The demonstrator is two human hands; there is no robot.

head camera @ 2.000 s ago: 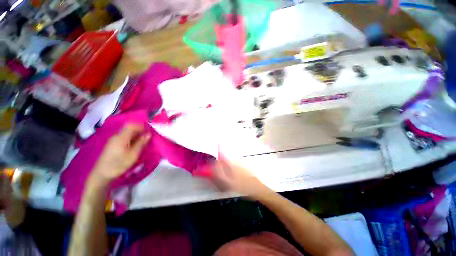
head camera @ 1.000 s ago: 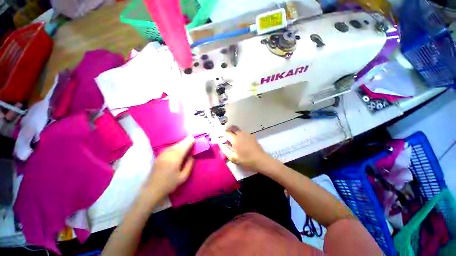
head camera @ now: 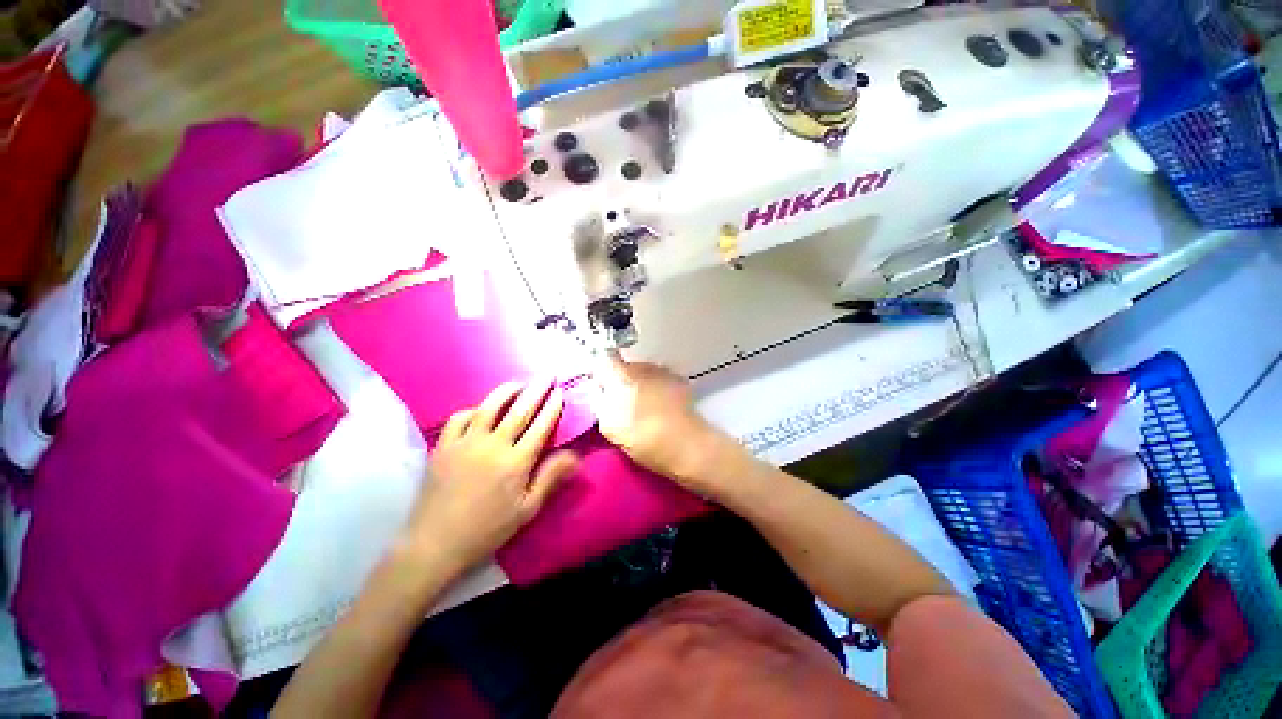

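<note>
A magenta cut panel (head camera: 605, 509) lies at the needle end of the white sewing machine (head camera: 703, 239) and hangs over the table's front edge. My left hand (head camera: 492, 471) lies flat on it with the fingers spread, left of the needle. My right hand (head camera: 650, 419) is at the panel's right side, close to the presser foot; its fingertips are washed out by the lamp, so its hold is unclear. Another magenta piece (head camera: 408, 344) lies behind my left hand. The needle is lost in the glare.
Magenta panels (head camera: 155, 464) and a white panel (head camera: 338, 197) are heaped at left. Blue-handled nippers (head camera: 900, 308) lie under the machine arm. Bobbins (head camera: 1054, 278) sit at its right end. A blue basket (head camera: 984, 520) stands lower right. A pink holder (head camera: 457, 70) rises above the needle end.
My left hand's fingers have spread out flat on the panel. My right hand stays by the presser foot, a little lower and more closed. The view has shifted slightly.
</note>
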